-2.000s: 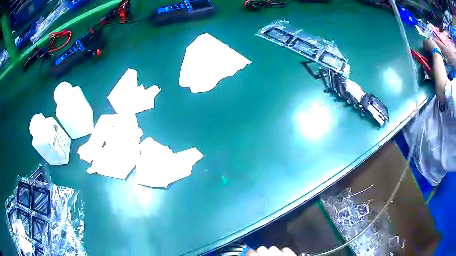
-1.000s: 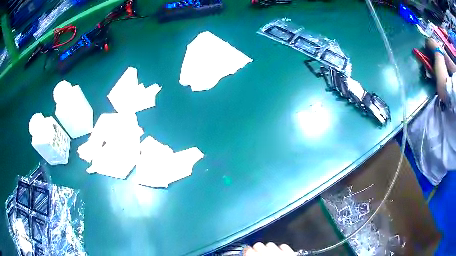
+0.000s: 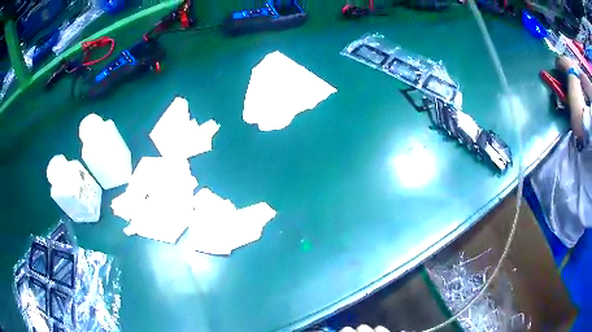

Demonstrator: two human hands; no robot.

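The curled fingers of my right hand show at the bottom edge; the rest is cut off. The pale air hose runs from beside them, and the blow gun in the grip is out of sight. My left hand is not in view. On the green bench top, lens packing film with black-framed squares lies at the lower left. A second lens strip lies at the upper right, touching a bundle of black and white small parts.
White flat pieces lie mid-bench, beside two white bottles. Battery testers with leads line the far side. Another person's arm is at the right. Clear scraps lie below the bench edge.
The view has shifted slightly, so bench items sit lower and further right. Less of my right hand shows at the bottom edge. The hose's upper part has swung left.
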